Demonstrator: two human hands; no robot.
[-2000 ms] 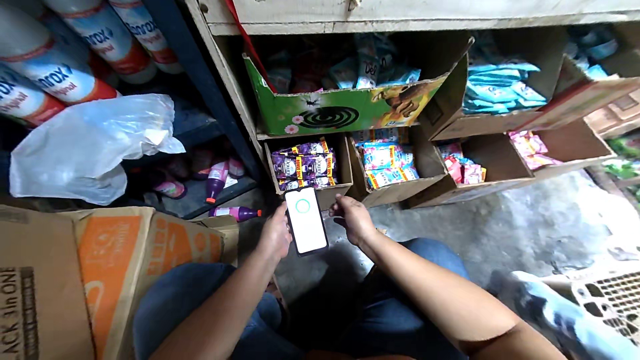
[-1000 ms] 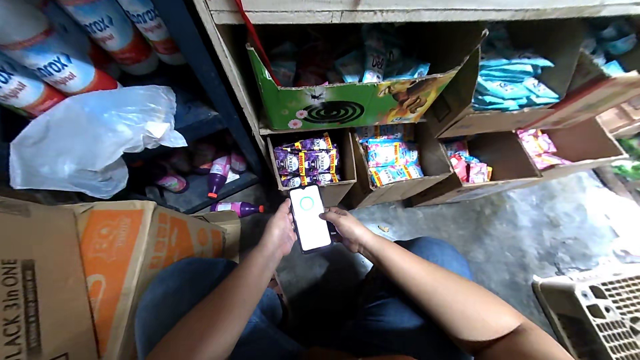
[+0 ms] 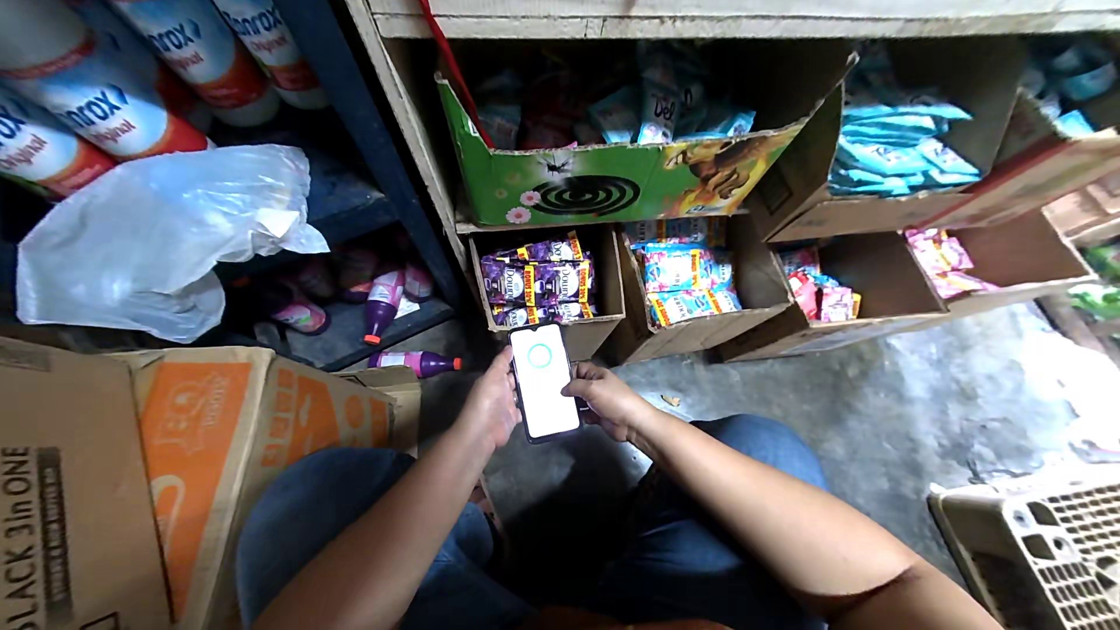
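Note:
A smartphone [image 3: 546,385] with a lit white screen and a pale ring on it is held upright in front of me, just below a cardboard box of purple sachets [image 3: 538,280]. My left hand [image 3: 495,398] grips the phone along its left edge. At its right edge is my right hand [image 3: 605,401], its thumb over the screen and its other fingers beside and partly behind the phone. Whether those fingers also grip it is hard to see. Both forearms reach in from the bottom, above my knees in blue jeans.
Boxes of blue-and-pink sachets [image 3: 691,280], pink packets [image 3: 949,262] and teal packets [image 3: 906,149] line the shelf. A plastic bag [image 3: 166,236] hangs below bleach bottles [image 3: 131,114] at left. A purple bottle [image 3: 420,363] lies near cartons [image 3: 206,464]. At lower right stands a plastic crate [image 3: 1041,542].
My right hand was beside the phone two seconds ago; its thumb now lies over the screen's edge. My left hand has kept hold of the phone.

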